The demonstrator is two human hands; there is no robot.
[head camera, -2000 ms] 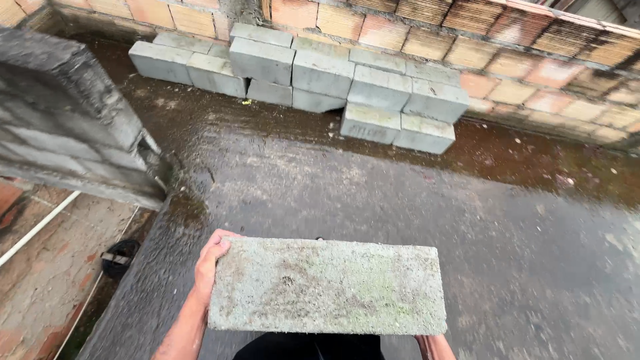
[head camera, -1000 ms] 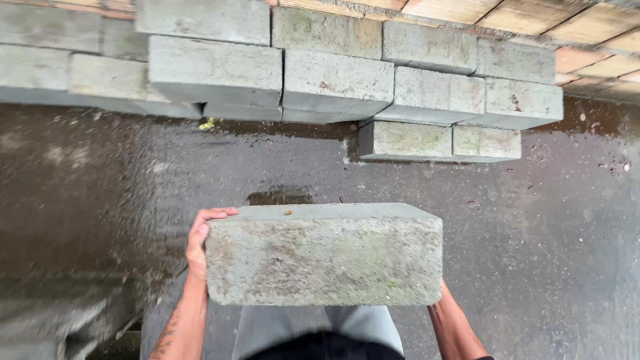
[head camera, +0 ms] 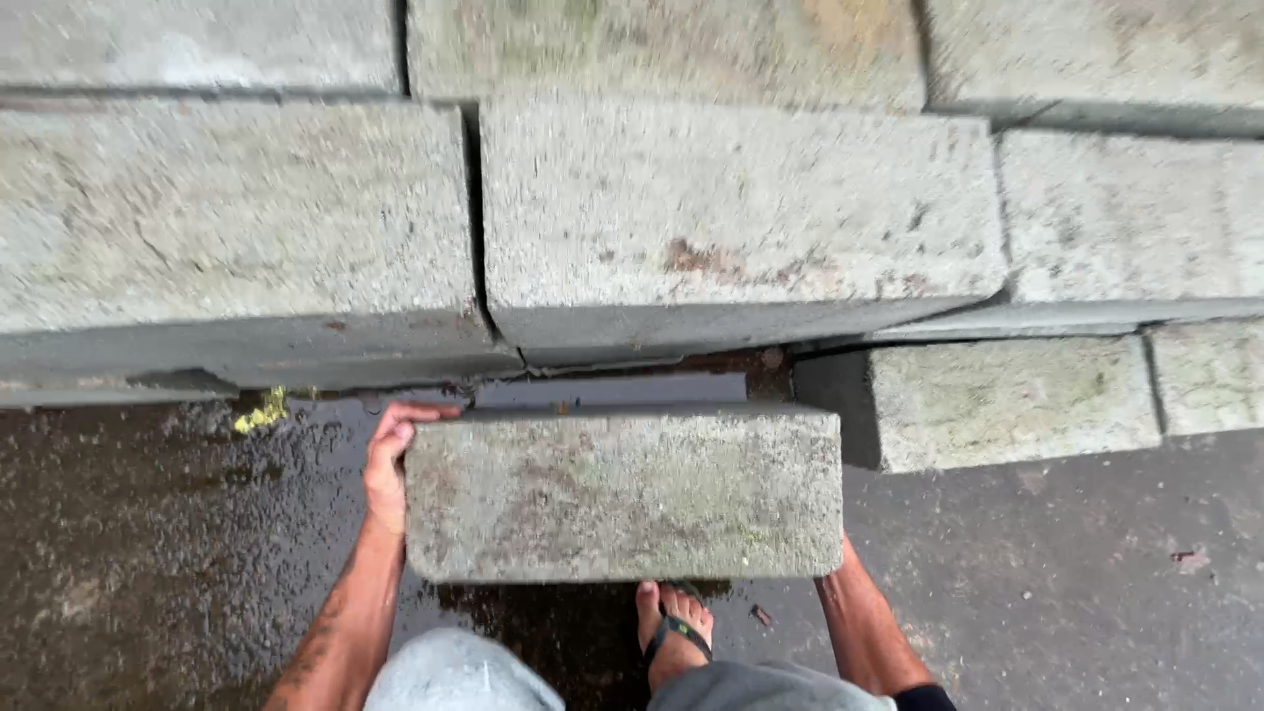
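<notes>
Between my hands is a grey concrete block [head camera: 622, 499], its long side running left to right, low over the wet floor. My left hand [head camera: 393, 464] grips the block's left end, fingers over the far top corner. At the right end, my right hand [head camera: 834, 565] holds on, mostly hidden behind the block, with only the wrist area showing. Just right of the held block lies a low concrete block [head camera: 1017, 405], beside the stack. Whether the held block touches the floor or that block, I cannot tell.
Stacked concrete blocks [head camera: 741, 207] span the top of the view, with dark gaps between them. Wet, dark floor [head camera: 178, 513] lies in front. A bit of yellow-green plant matter [head camera: 262, 412] sits by the stack. My foot in a flip-flop [head camera: 679, 627] is just below the held block.
I have come closer to the stack with the block still in both hands. It now hangs lower, beside the low block at the stack's foot. The view has moved in and tilted down.
</notes>
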